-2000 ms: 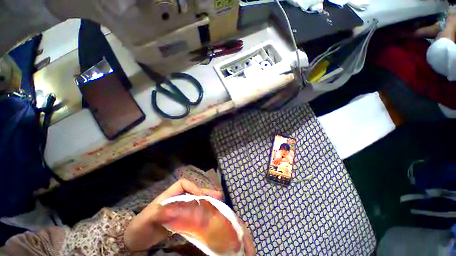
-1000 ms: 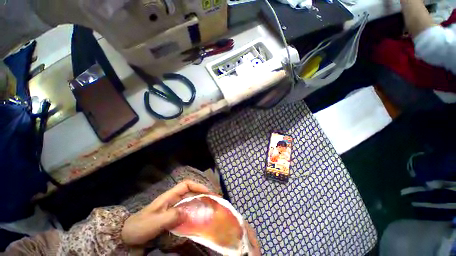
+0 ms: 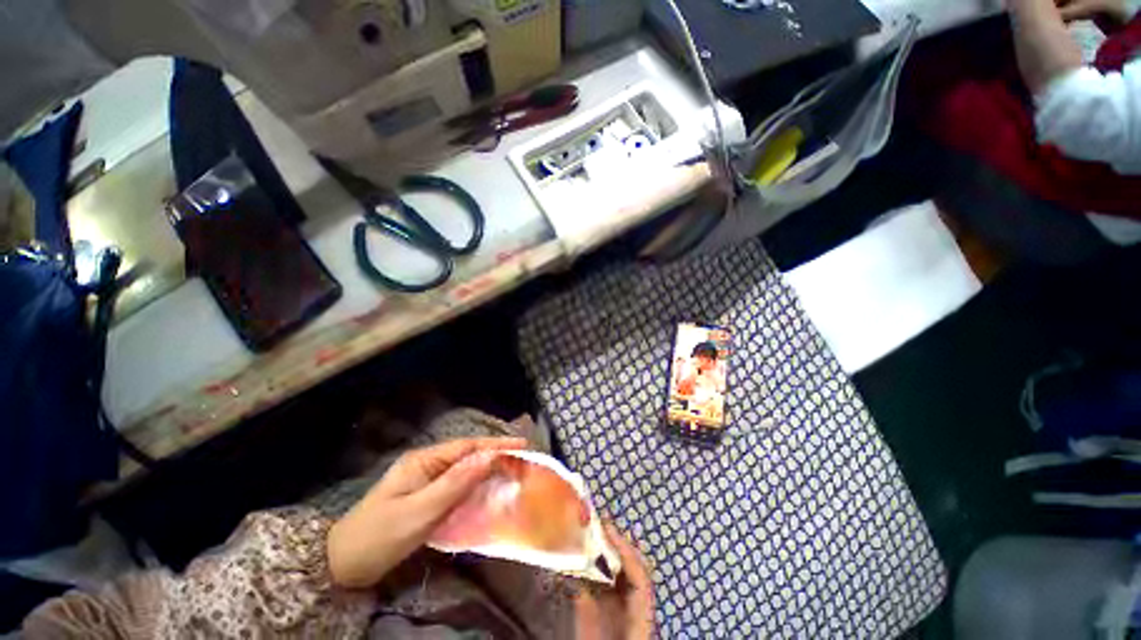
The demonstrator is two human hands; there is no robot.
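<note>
A pink-orange pomelo segment with white edges is held low over the lap in the head view, its inner side facing up. My left hand grips its left end, with thumb and fingers closed over the edge. My right hand holds the right end near a white tip with a dark spot. The right hand is partly cut off by the bottom edge, and most of its fingers are hidden.
A smartphone with a bright picture lies on the patterned seat. On the machine table are a dark phone, green-handled scissors and a bobbin tray. A person's white sleeve shows at upper right.
The segment has tilted, so its upper edge looks flatter and its right tip now shows. Both hands shifted slightly with it. The table phone's screen went dark.
</note>
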